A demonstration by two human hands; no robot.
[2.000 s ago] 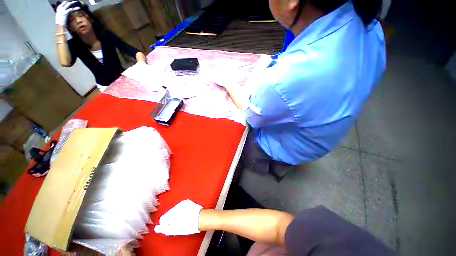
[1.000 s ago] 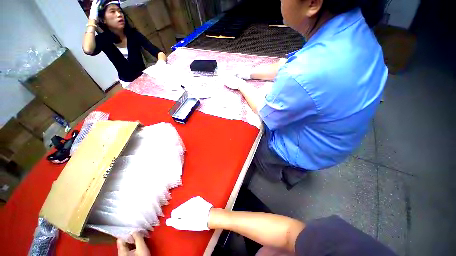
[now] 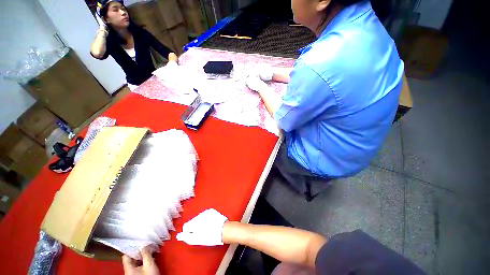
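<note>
Clear, dimpled bubble bags (image 3: pixel 153 182) fan out of the tilted tan carton (image 3: pixel 94 188) onto the red cloth (image 3: pixel 231 156). My bare left hand (image 3: pixel 141 262) is at the bottom edge, partly cut off, with thumb and finger pinching the lower edge of the bags. My right hand (image 3: pixel 203 228), in a white glove, rests over the red cloth right of the bags, not touching them. Its fingers are bent together; whether it holds something small cannot be told.
An open black box (image 3: pixel 199 115) and a black stack (image 3: pixel 218 67) lie farther back, the stack on pink bubble wrap (image 3: pixel 236 107). A person in blue (image 3: pixel 344 96) sits at the right edge; another in black (image 3: pixel 134 53) is across. A bagged product (image 3: pixel 45 252) lies lower left.
My left hand, barely visible two seconds ago, now shows at the bags' lower edge. My right hand has hardly moved. The person in black has lowered the raised hand slightly. The view has shifted.
</note>
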